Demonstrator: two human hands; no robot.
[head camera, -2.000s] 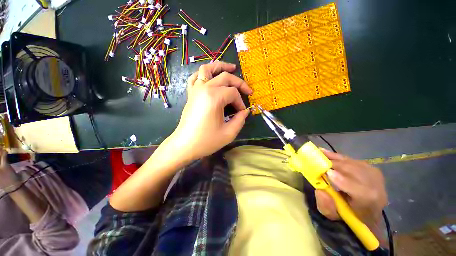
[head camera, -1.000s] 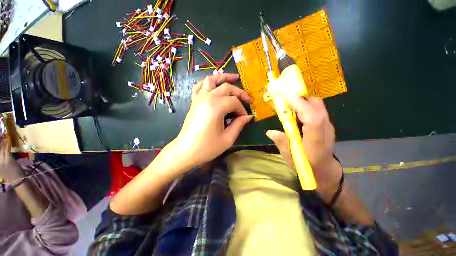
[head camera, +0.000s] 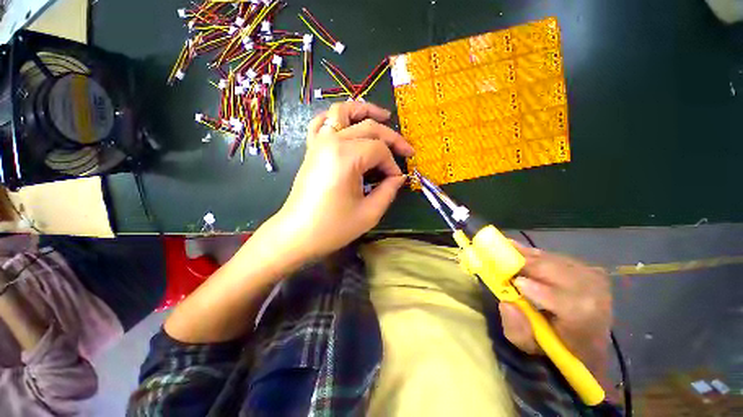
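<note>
The orange circuit board panel (head camera: 489, 102) lies flat on the dark green bench. My left hand (head camera: 346, 175) rests at its left edge, with thumb and forefinger pinched on a connector lead at the near left corner; the fingers mostly hide the lead. My right hand (head camera: 558, 301) is closed around the yellow soldering iron (head camera: 497, 256). The iron's tip and the thin feed tube beside it meet at that same corner, close to my left fingertips. A loose pile of connector leads (head camera: 252, 89), red, black and yellow with white plugs, lies left of the panel.
A black cooling fan (head camera: 69, 114) stands at the bench's left side, with brown cardboard (head camera: 65, 208) beside it. The bench's near edge runs just below the panel. A neighbouring person's pink sleeve (head camera: 57, 326) shows at lower left. The iron's black cable hangs by my right wrist.
One second ago the iron was raised over the panel, pointing at its far side. It has come back down to the near left corner. My left hand keeps its pinch there.
</note>
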